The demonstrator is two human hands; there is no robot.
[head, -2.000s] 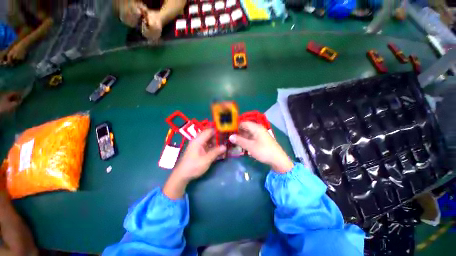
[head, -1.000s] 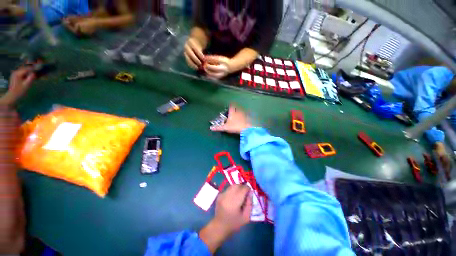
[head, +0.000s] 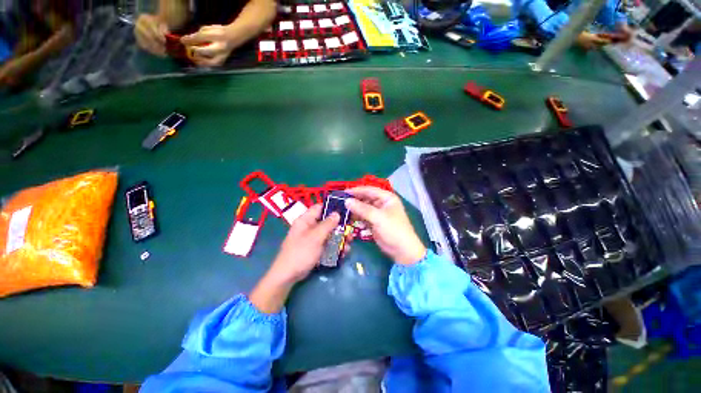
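Observation:
A dark grey phone body (head: 333, 247) is held upright in front of me, its small screen end away from me. My left hand (head: 303, 244) grips its left side, with the thumb on its face. My right hand (head: 387, 222) holds its upper right side near the screen. A fanned pile of red front housings (head: 265, 192), several with white lower halves, lies just beyond and left of my hands. My fingers hide part of the phone body and of the pile.
An orange bag (head: 58, 230) and another phone body (head: 141, 211) lie left. Glossy black blister trays (head: 538, 222) lie right. Red-housed phones (head: 372, 95) and a grey phone body (head: 164, 130) lie beyond. A person's hands (head: 204, 46) work across the table beside a tray of red housings (head: 311, 34).
My right hand has come back from the far side with the phone body, and my left hand has left the red pile to hold it too. The view has shifted.

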